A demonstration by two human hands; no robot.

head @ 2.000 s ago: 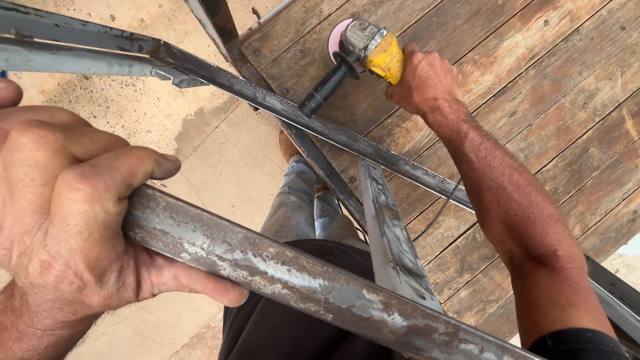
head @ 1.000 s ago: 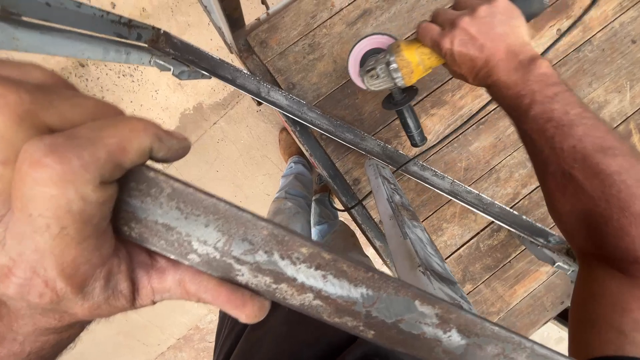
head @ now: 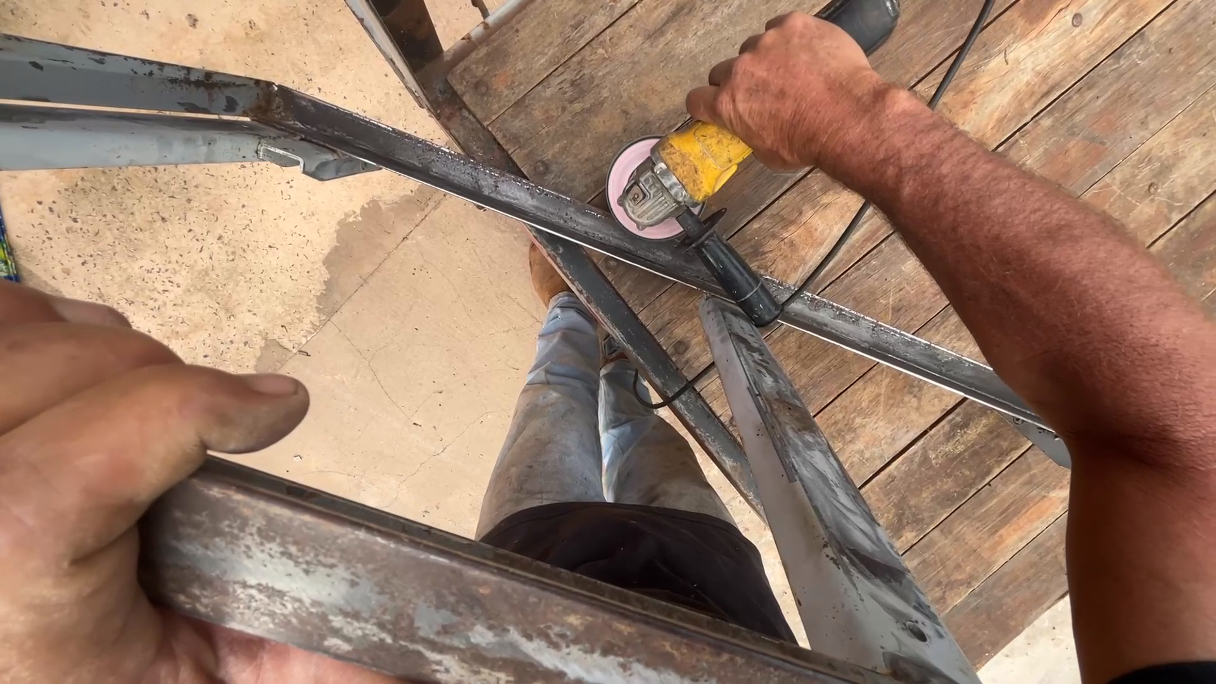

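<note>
My left hand (head: pixel 123 494) is wrapped around the end of a worn metal bar (head: pixel 399 579) with patchy grey paint, close to the camera at lower left. My right hand (head: pixel 793 90) grips the yellow body of an angle grinder (head: pixel 698 161) at upper centre. The grinder's pinkish disc (head: pixel 632 180) is over or against the upper edge of a long dark steel angle bar (head: pixel 494 185); whether it touches is not clear. Its black side handle (head: pixel 736 275) lies across that bar, with no hand on it. A power cord (head: pixel 845 237) runs behind the bar.
A grey metal brace (head: pixel 807 494) slants from the angle bar to the lower right. A second dark bar (head: pixel 636 342) crosses underneath. Wooden planks (head: pixel 912 399) lie at right, a concrete floor (head: pixel 380 351) at left. My jeans-clad legs (head: pixel 570 418) stand below the frame.
My right hand first moved the grinder right, away from the angle bar, and has since brought it back onto or over the bar. My left hand keeps its hold on the near bar.
</note>
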